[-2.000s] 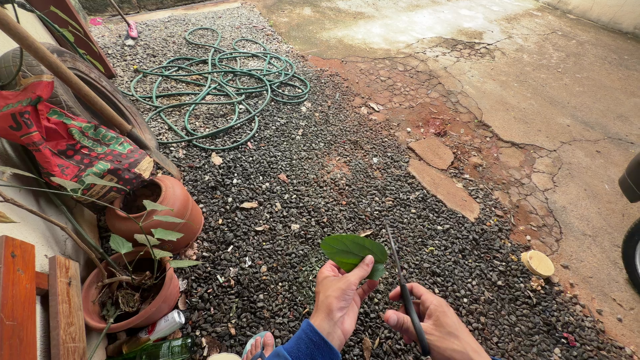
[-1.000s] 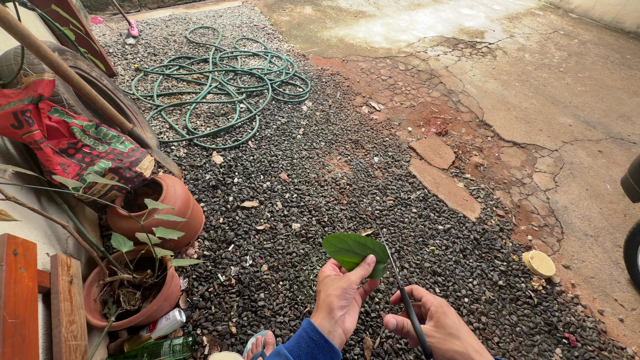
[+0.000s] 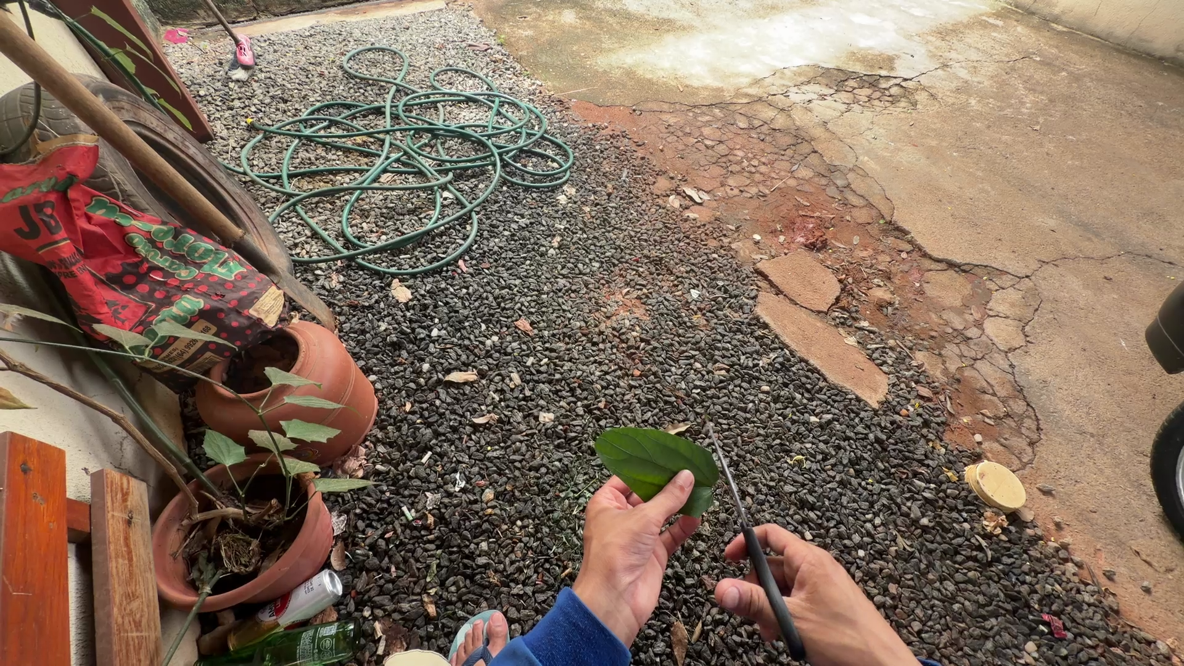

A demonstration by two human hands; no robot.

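Observation:
My left hand [image 3: 634,546], in a blue sleeve, pinches a broad green leaf [image 3: 652,462] between thumb and fingers over the gravel. Close by on the right, my right hand [image 3: 805,592] holds a slim metal tool with black handles [image 3: 772,592], probably scissors. Its thin blade points up and away, just beside the leaf's right edge. Whether its blades are apart cannot be made out, and my fingers hide part of the handles.
Terracotta pots [image 3: 319,393], one with a leafy plant, stand at left near a red bag [image 3: 139,268], a tire [image 3: 176,157] and a wooden handle [image 3: 120,129]. A can [image 3: 305,597] and green bottle [image 3: 310,645] lie below. A green hose [image 3: 416,157] coils on the gravel.
The tool's tip has shifted slightly relative to the leaf. Both hands keep nearly the same place and hold the same things.

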